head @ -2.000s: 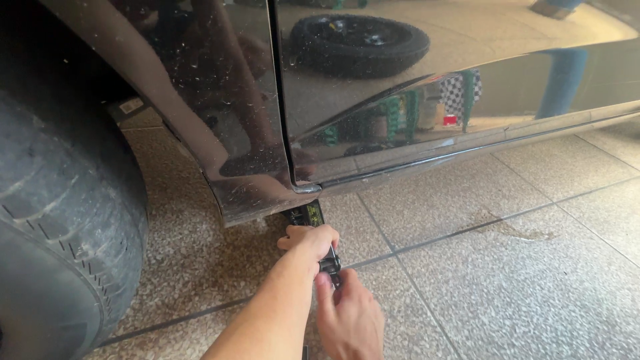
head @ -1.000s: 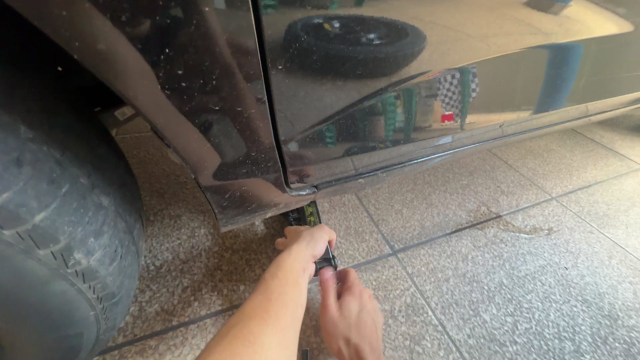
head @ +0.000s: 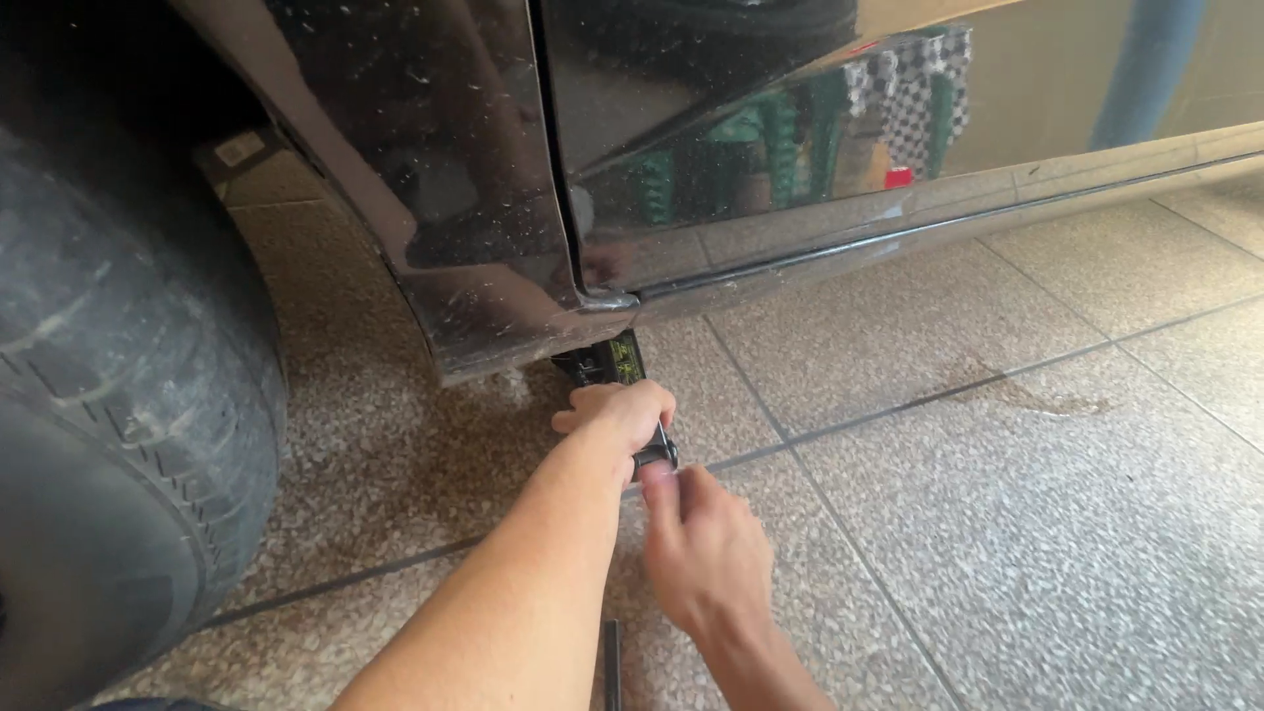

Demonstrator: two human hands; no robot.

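Note:
A black car jack [head: 624, 357] with a yellow-marked label stands under the sill of a dark car [head: 474, 247], just behind the front wheel arch. My left hand [head: 614, 420] grips the jack's near part, its fingers partly hidden behind it. Close to me, the jack's black end fitting [head: 658, 454] sticks out past that hand. My right hand [head: 706, 538] has its thumb and fingers closed at this fitting, slightly blurred. The jack's base and its contact with the car are hidden.
At the left stands a large tyre [head: 138, 365]. A dark metal bar [head: 613, 662] lies on the speckled tile floor [head: 948, 533] below my hands. The car door's lower edge [head: 849, 242] runs away to the right. The glossy door mirrors surrounding objects.
My right hand's thumb and fingers have shifted slightly at the jack's end fitting. My left hand stays on the jack. The view has moved slightly.

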